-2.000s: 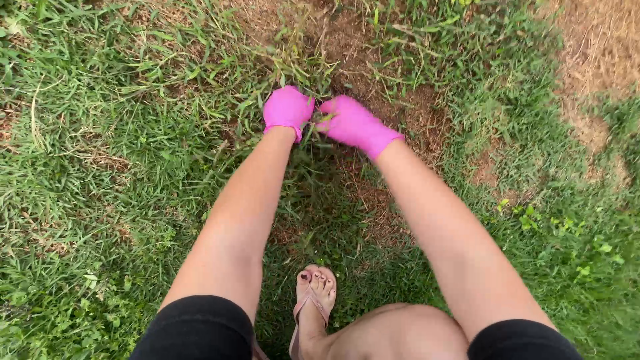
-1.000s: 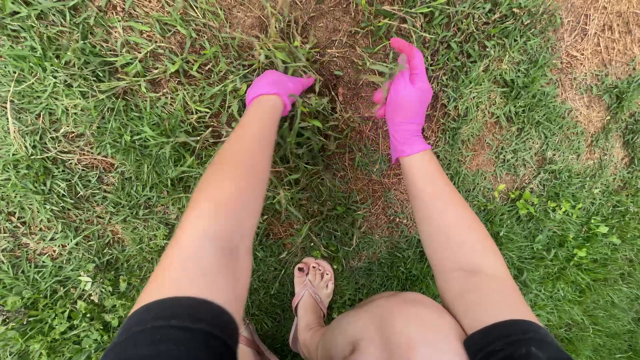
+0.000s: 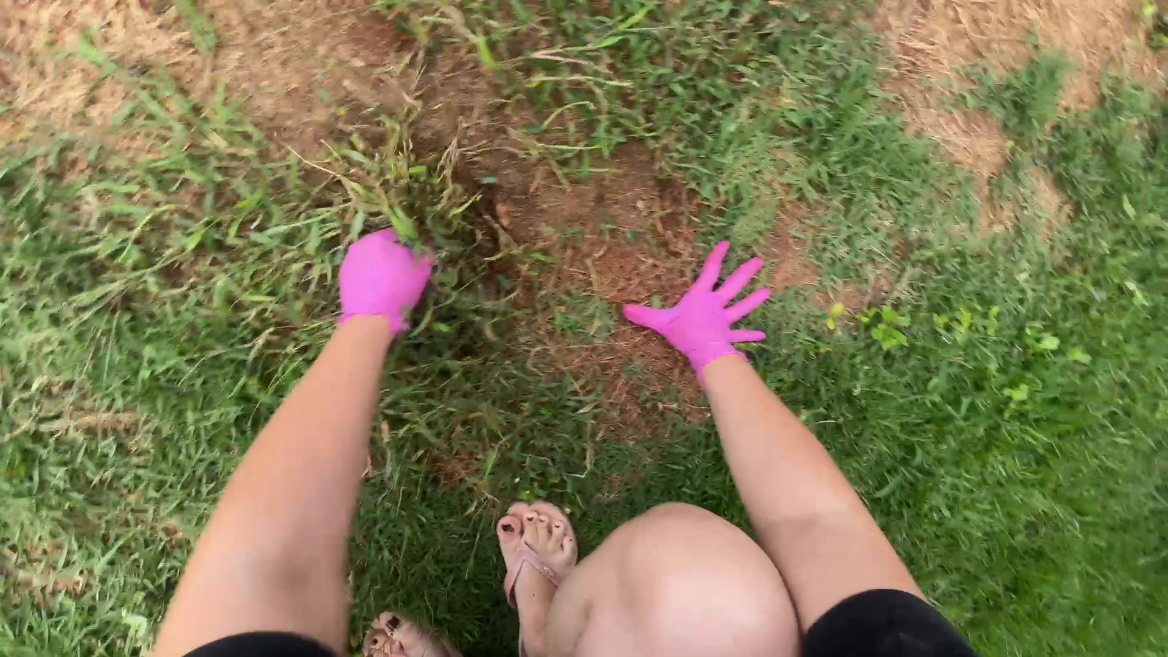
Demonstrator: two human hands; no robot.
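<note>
Both of my hands wear thin pink gloves. My left hand (image 3: 383, 278) is closed around a clump of long grass (image 3: 401, 196), whose blades stick up beyond the fist; its fingertips are hidden. To the right, my right hand (image 3: 707, 315) is spread wide, palm down, over the edge of a patch of bare reddish soil (image 3: 620, 237) with dry clippings. Nothing shows between its fingers.
My foot in a thong sandal (image 3: 538, 552) and my bent knee (image 3: 684, 584) are at the bottom. Dry straw-like ground (image 3: 958, 55) lies at the upper right. Short green grass (image 3: 1004, 511) covers the right side.
The hands were close together over the grass two seconds ago and are now well apart. My right hand, which held some grass blades one second ago, is now spread with none showing.
</note>
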